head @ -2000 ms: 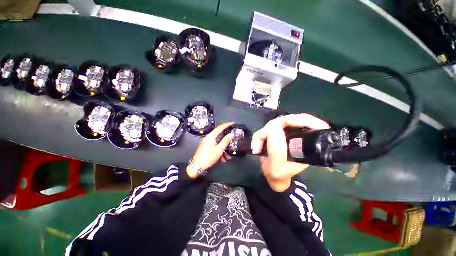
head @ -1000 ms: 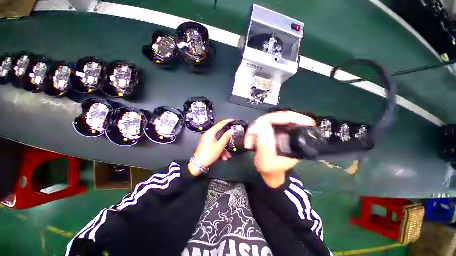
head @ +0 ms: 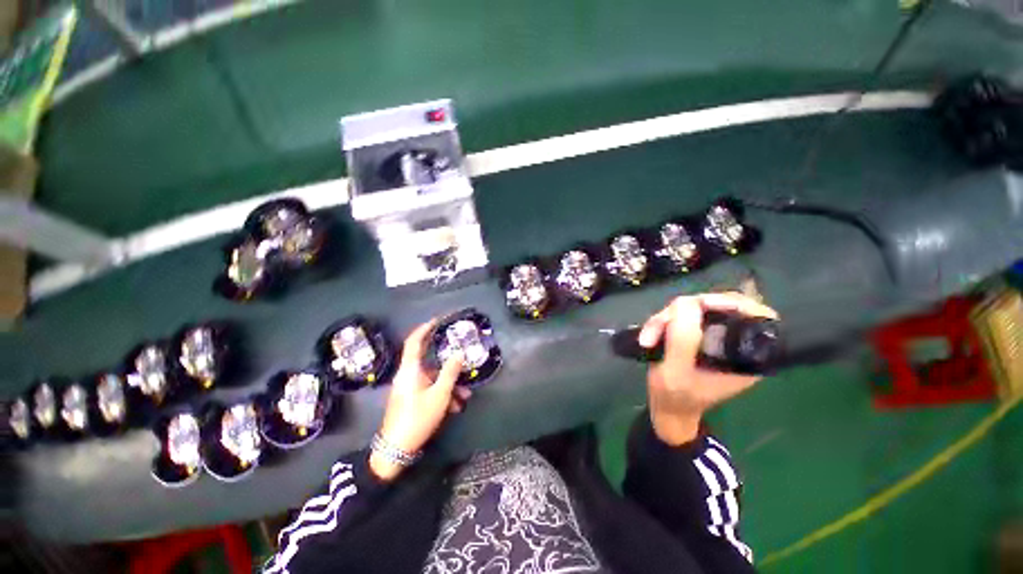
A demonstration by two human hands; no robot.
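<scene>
My left hand (head: 417, 395) holds a round black housing (head: 467, 345) with a silvery-white centre by its left side, on the dark green bench. My right hand (head: 687, 357) grips a thick black electric screwdriver (head: 743, 343) lying sideways, its thin tip pointing left toward the housing but apart from it. The screwdriver cord (head: 825, 350) runs from its back end to the right. The pale grey screw feeder (head: 423, 207) stands behind the held housing, with a red switch at its rear corner.
A row of several housings (head: 628, 259) stands right of the feeder. Another housing (head: 356, 352) and more rows (head: 239, 436) lie to the left. Two housings (head: 294, 230) touch at the back left. A pale rail (head: 628, 129) runs behind. A red stool (head: 937, 348) is at the right.
The view has turned, so the bench appears tilted. My right hand and the screwdriver have moved right, away from the held housing, uncovering the right row. My left hand still holds the housing.
</scene>
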